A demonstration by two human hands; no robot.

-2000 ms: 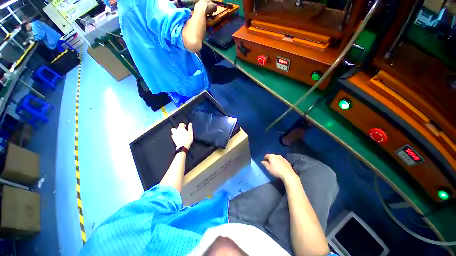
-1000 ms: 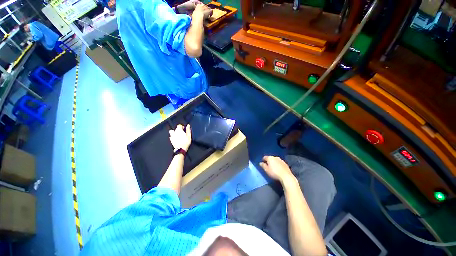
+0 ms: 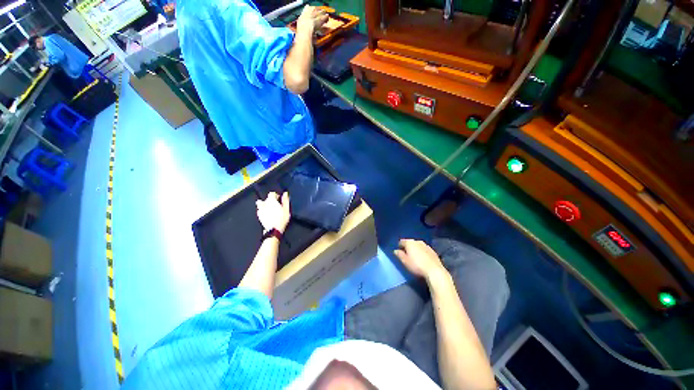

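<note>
A black foam-lined tray (image 3: pixel 228 242) with a divider lies on a cardboard carton (image 3: pixel 327 263) beside my knees. A glossy black display panel (image 3: pixel 323 201) lies tilted over the tray's right compartment, its near corner reaching the rim. My left hand (image 3: pixel 272 212) rests at the divider, left of the panel and apart from it, thumb and fingers spread; its fingertips are small and not clear. My right hand (image 3: pixel 416 257) lies on my leg with curled fingers, and nothing shows in it.
Orange-brown presses (image 3: pixel 426 95) stand on the green bench (image 3: pixel 487 194) to the right. A pale hose (image 3: pixel 498 107) hangs across them. A white tray with a dark panel (image 3: pixel 539 364) is low right. A blue-coated coworker (image 3: pixel 240 76) stands beyond the carton.
The view has shifted slightly. My hands and the panel hold nearly the same places. The coworker's hand has moved at the orange fixture.
</note>
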